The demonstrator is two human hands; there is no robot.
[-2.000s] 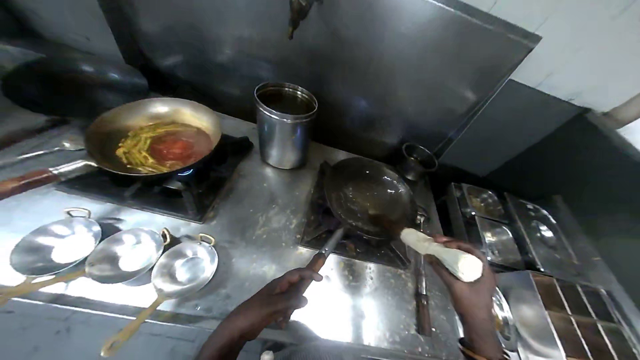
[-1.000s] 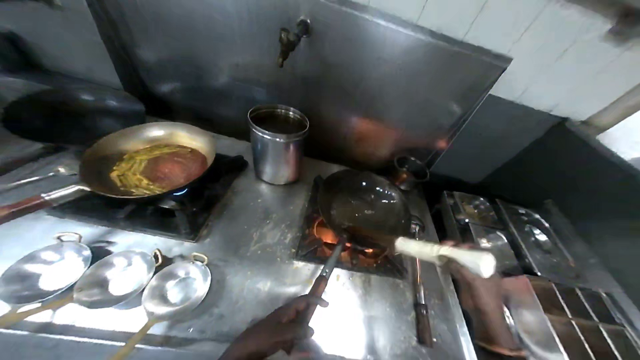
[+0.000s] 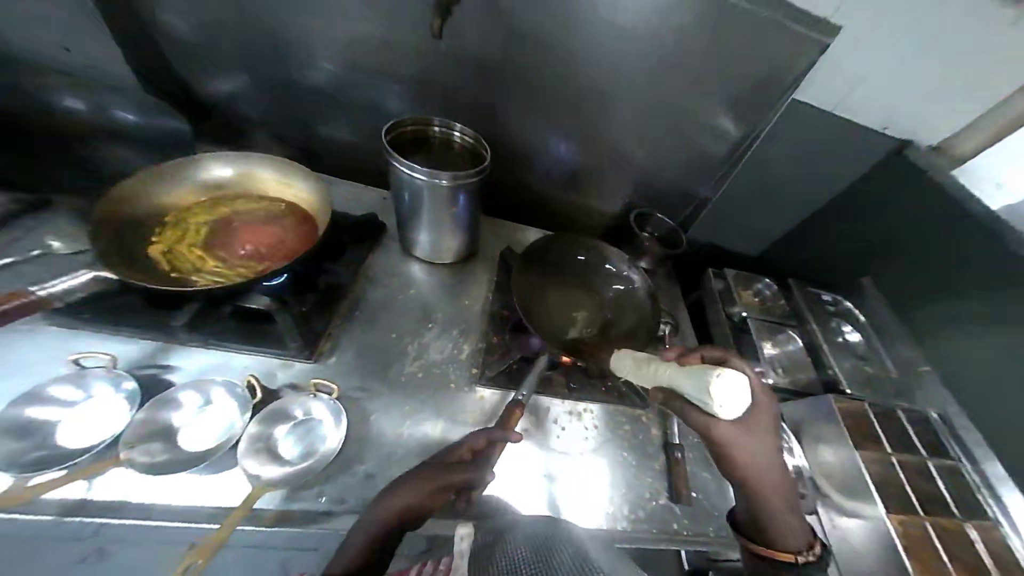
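Note:
My left hand (image 3: 444, 476) is closed around the wooden handle (image 3: 510, 416) of a metal shaft that runs to the near edge of a dark wok (image 3: 588, 292). Clear-looking liquid lies in the wok, which sits on the right burner. My right hand (image 3: 720, 408) grips a pale, thick cylinder (image 3: 668, 376), perhaps a white radish or a wooden piece. Its far end points at the wok's near right rim; whether they touch is unclear. A small orange flame (image 3: 566, 360) shows beneath the wok. Beside my right hand lies a wooden-handled utensil (image 3: 676, 472), its head partly hidden.
A large pan (image 3: 216, 172) holding green vegetable strips and red sauce sits on the left burner. Three small metal pans (image 3: 292, 436) line the counter's front left. A steel canister (image 3: 438, 212) stands between the burners. Lidded containers (image 3: 780, 352) and a compartmented tray (image 3: 912, 464) are at right.
Flames under the wok, absent two seconds ago, flared larger one second ago and are small now. Both hands keep their holds.

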